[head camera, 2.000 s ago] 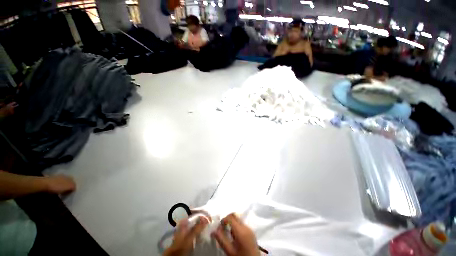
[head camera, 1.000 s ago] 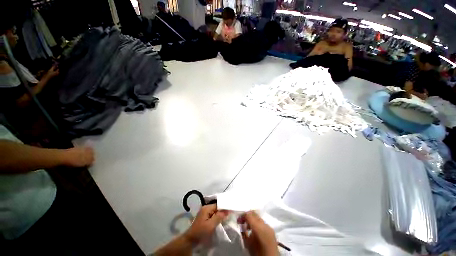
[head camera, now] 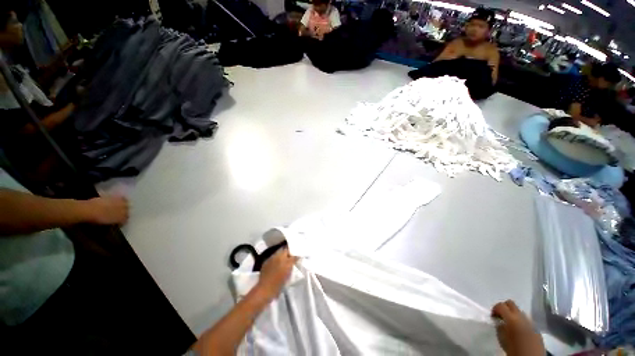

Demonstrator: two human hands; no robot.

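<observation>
A white shirt (head camera: 390, 292) lies at the near edge of the white table (head camera: 278, 174), with a sleeve reaching away from me. A black hanger (head camera: 245, 256) sits in its collar, the hook pointing left. My left hand (head camera: 277, 270) is closed on the shirt at the collar, beside the hanger. My right hand (head camera: 516, 330) holds the shirt's edge at the lower right, partly cut off by the picture's bottom. The cloth is spread between my hands.
A heap of white strips (head camera: 438, 125) lies beyond the shirt. Flat clear bags (head camera: 574, 268) and blue strips (head camera: 620, 278) are at right, a light-blue basin (head camera: 567, 156) behind. Grey garments (head camera: 146, 90) are heaped at left. A person's forearm (head camera: 56, 211) rests at the left edge. Other people sit behind.
My right hand has moved from the collar to the lower right, and the shirt is now spread wider. My left hand and the hanger have shifted slightly away from me.
</observation>
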